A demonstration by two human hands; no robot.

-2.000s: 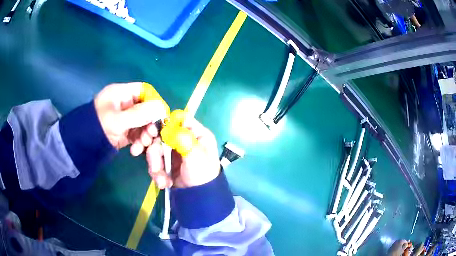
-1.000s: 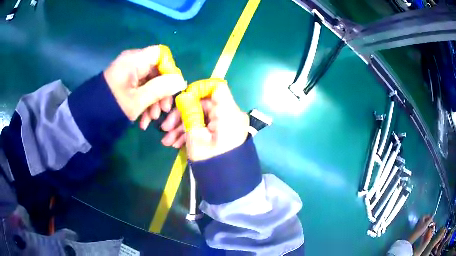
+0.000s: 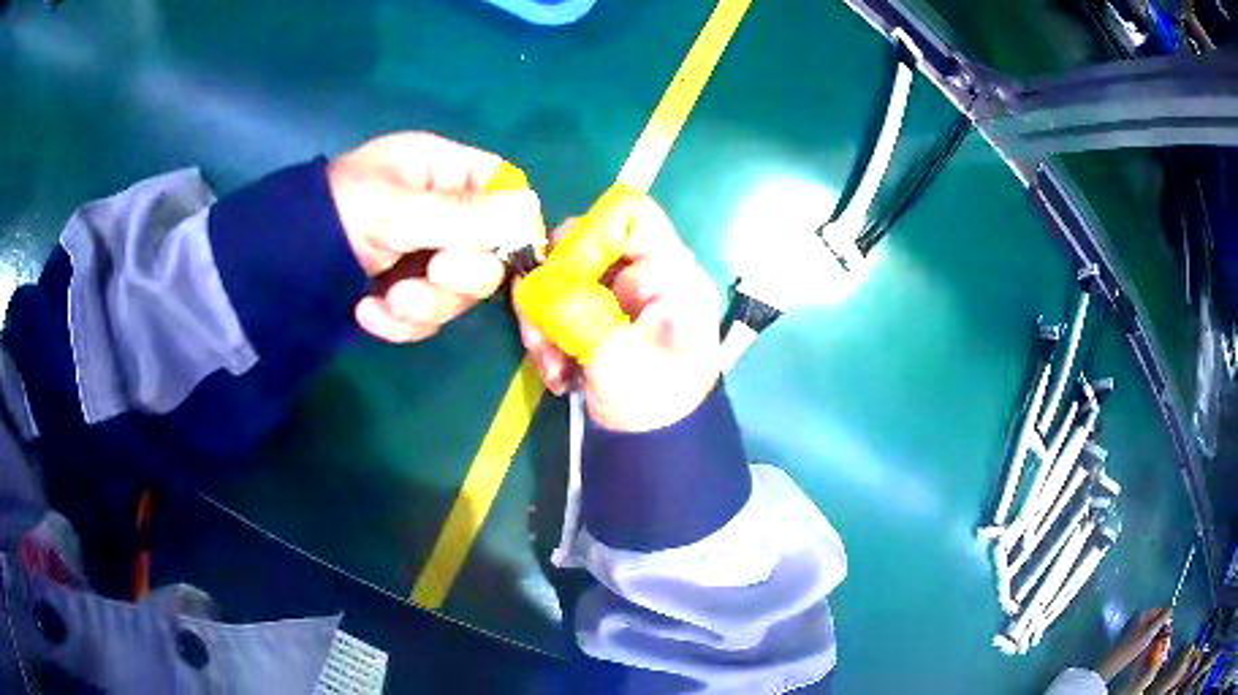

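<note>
My left hand (image 3: 435, 231), with yellow finger cots, pinches the end of a wire harness where short dark wires show at the fingertips. My right hand (image 3: 618, 306), also with yellow cots, grips the dark wires right beside it; the fingertips nearly touch. The white strip of the harness (image 3: 573, 468) hangs below my right hand, partly hidden by the hand and sleeve. The connector at my left fingertips is mostly covered.
Another harness end with dark wires (image 3: 755, 310) lies just right of my right hand. A white harness with black wires (image 3: 880, 149) lies against the metal rail (image 3: 1073, 217). A harness pile (image 3: 1052, 502) lies at right. A blue tray (image 3: 550, 11) shows at the top. Another person's hand (image 3: 1138, 641) is at bottom right.
The view has shifted, with the tray moving up and mostly out of the picture. Both hands appear further right, and my left fingers have turned so that short dark wires show between the hands.
</note>
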